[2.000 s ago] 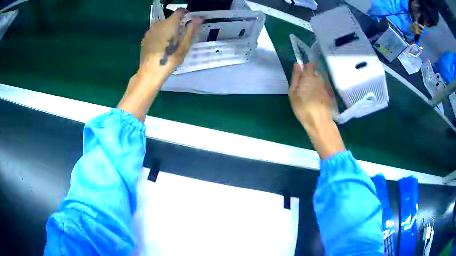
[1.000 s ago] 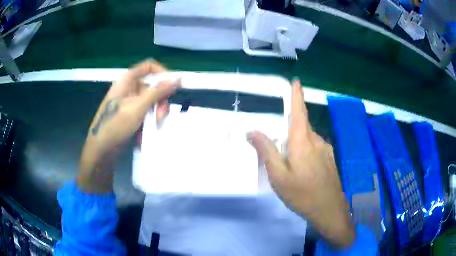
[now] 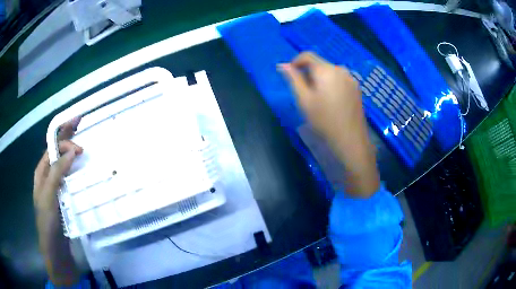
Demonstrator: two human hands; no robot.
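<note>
The white housing (image 3: 141, 152) lies on the white protective sheet (image 3: 232, 186), with its vents toward me and a thin dark lead wire (image 3: 184, 248) trailing from it. The white loop stand (image 3: 107, 90) runs along its far edge. My left hand (image 3: 54, 169) grips the loop stand at the left side. My right hand (image 3: 331, 107) is raised over the left blue release liner sheet (image 3: 249, 42), thumb and finger pinched together. It is blurred, and I cannot tell if it holds a pad. The middle blue sheet (image 3: 322, 31) carries rows of small grey pads (image 3: 390, 93).
A third blue sheet (image 3: 396, 39) lies further right, beside a white corded device (image 3: 455, 63). A green crate (image 3: 498, 163) and a black tray (image 3: 447, 203) are at lower right. Another white unit (image 3: 104, 17) stands on the green belt (image 3: 186, 22) at upper left.
The view has turned right. The housing has come down onto the sheet. My right hand has left the housing and moved over the blue sheets. My left hand still holds the stand.
</note>
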